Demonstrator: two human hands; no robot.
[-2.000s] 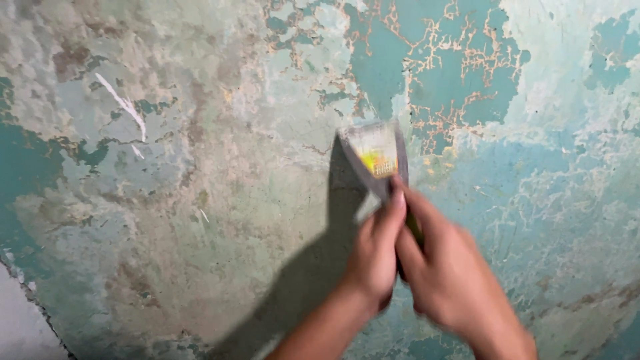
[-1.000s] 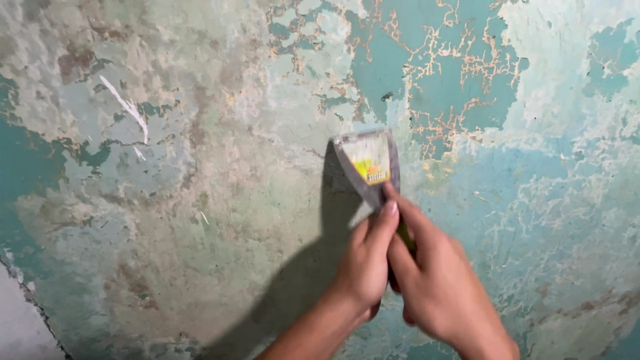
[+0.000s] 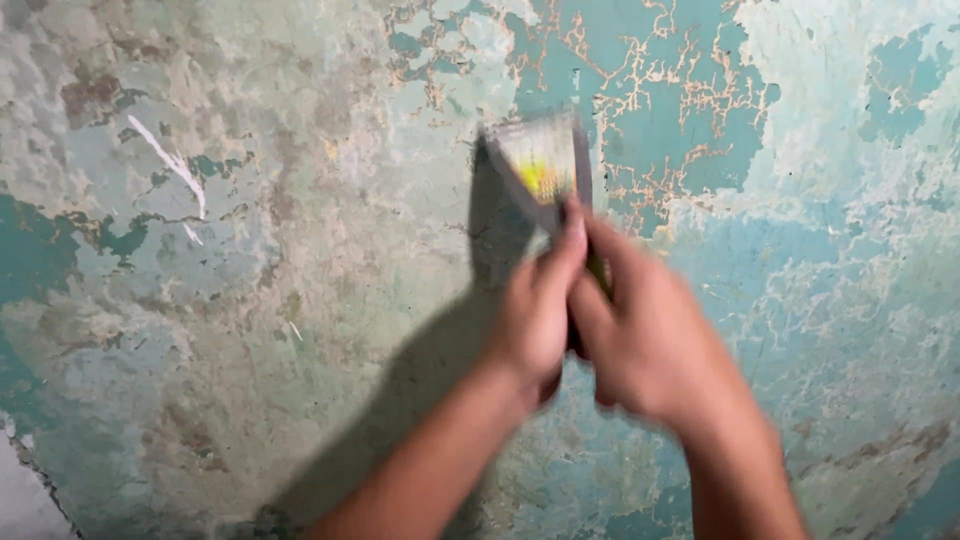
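Observation:
A wide-bladed paint scraper (image 3: pixel 546 161) with a yellow and white label on its blade is held against or close to a wall (image 3: pixel 360 247) of worn green and turquoise paint. Its blade points up and is blurred. My left hand (image 3: pixel 536 322) grips the handle from the left, its thumb up near the blade's base. From the right, my right hand (image 3: pixel 645 330) is closed around the same handle, with a finger along it. Most of the dark and green handle is hidden by both hands.
Cracked turquoise paint (image 3: pixel 675 90) shows pale lines at the upper right. White scratch marks (image 3: pixel 176 169) run across the wall at the left. A pale grey patch with a ragged dark edge (image 3: pixel 34 469) lies at the lower left corner. Shadows of my arms and the scraper fall leftward.
Both hands and the scraper have shifted slightly right since one second ago, still close to the same part of the wall. The grip looks the same.

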